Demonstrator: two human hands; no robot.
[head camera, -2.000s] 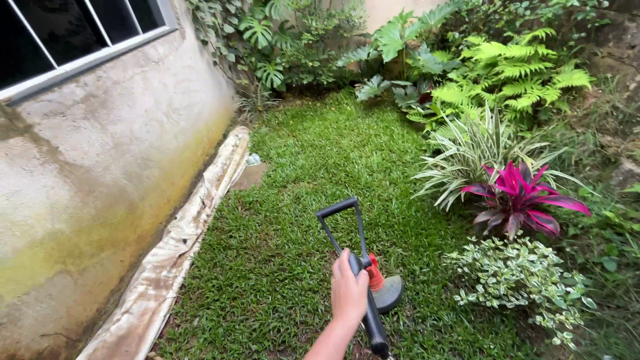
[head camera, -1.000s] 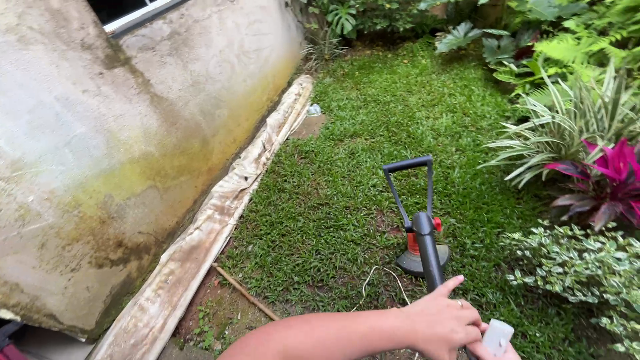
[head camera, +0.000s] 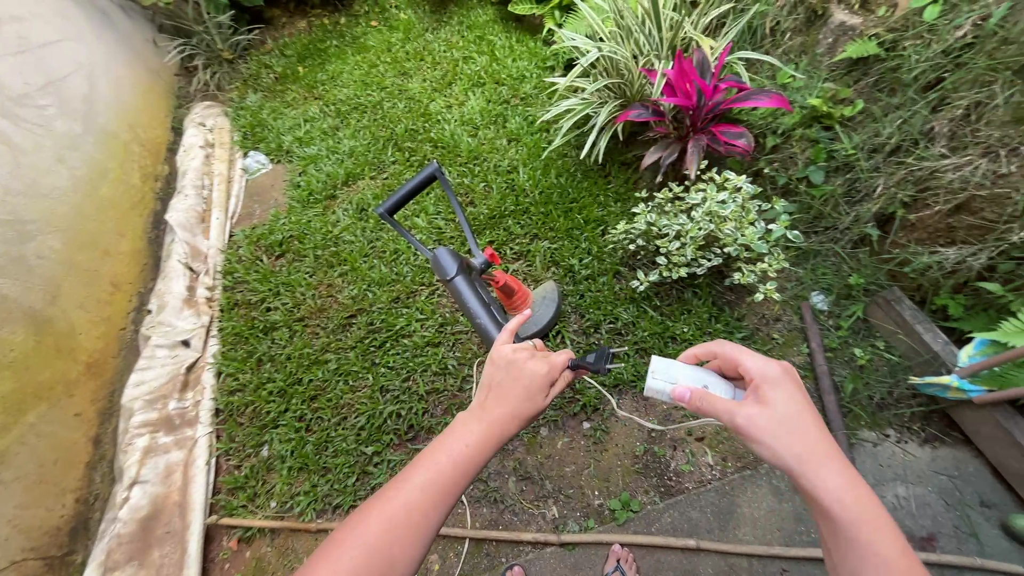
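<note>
My left hand (head camera: 524, 376) is closed around the black shaft of a grass trimmer (head camera: 472, 300) and the black two-pin plug (head camera: 596, 361) at the shaft's end. The plug's pins point right. The trimmer's loop handle stands up over the grass, and its red motor housing and grey guard are beyond my hand. My right hand (head camera: 744, 392) holds a white extension socket (head camera: 676, 380) between thumb and fingers, with a pale cord (head camera: 640, 420) running from it. Plug and socket face each other with a small gap between them.
A stained wall (head camera: 72, 240) and a long dirty cloth roll (head camera: 172, 336) lie along the left. A thin pole (head camera: 560, 539) crosses the ground before my feet. Magenta (head camera: 696, 104) and variegated plants (head camera: 708, 228) grow at right, near a wooden plank (head camera: 928, 340) and a concrete slab (head camera: 720, 512).
My right hand has come into fuller view with the white socket, which showed partly a second ago. The plug now shows at my left hand. The view has turned right and down.
</note>
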